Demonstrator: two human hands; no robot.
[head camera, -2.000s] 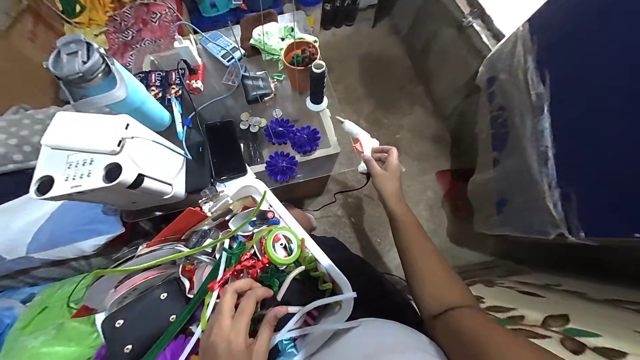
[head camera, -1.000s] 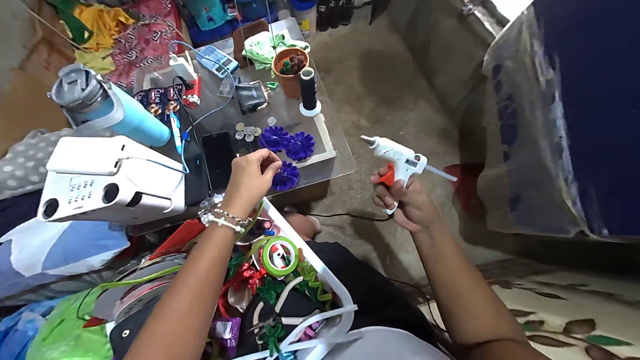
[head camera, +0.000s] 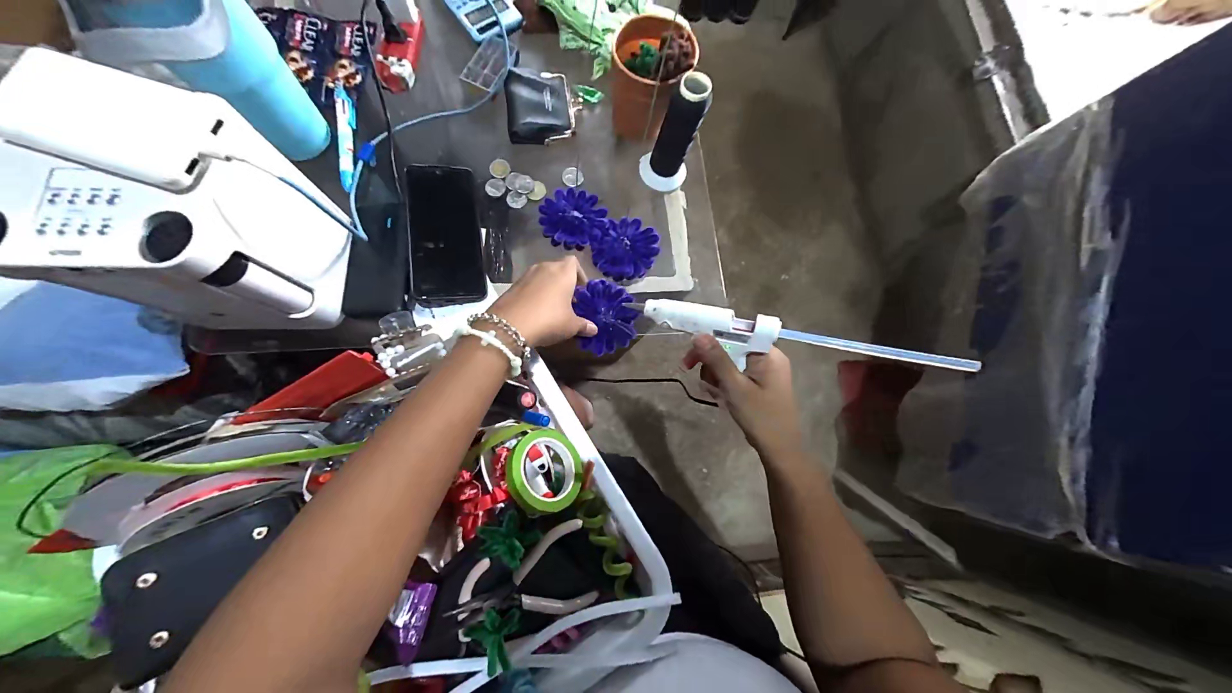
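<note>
My left hand (head camera: 547, 303), with beaded bracelets at the wrist, holds a purple fuzzy flower (head camera: 606, 318) by its left edge near the front edge of the table. My right hand (head camera: 746, 380) grips a white hot glue gun (head camera: 695, 316) by its handle. The gun's nozzle points left and meets or nearly meets the flower's right side; whether it touches, I cannot tell. A long clear glue stick (head camera: 881, 350) sticks out of the gun's rear. Two more purple flowers (head camera: 573, 218) lie overlapping just behind, on the table.
On the table are a phone (head camera: 446, 234), coins (head camera: 517, 185), a black thread spool (head camera: 680, 130), an orange pot (head camera: 635, 101), a black coin purse (head camera: 541, 106) and a white machine (head camera: 164, 202). A white-rimmed tray (head camera: 616, 491) of craft supplies and green tape (head camera: 544, 471) sits below.
My left hand left the supplies tray for the flowers and now holds one. My right hand has brought the glue gun left, up to that flower; the glue stick showed behind it one second ago.
</note>
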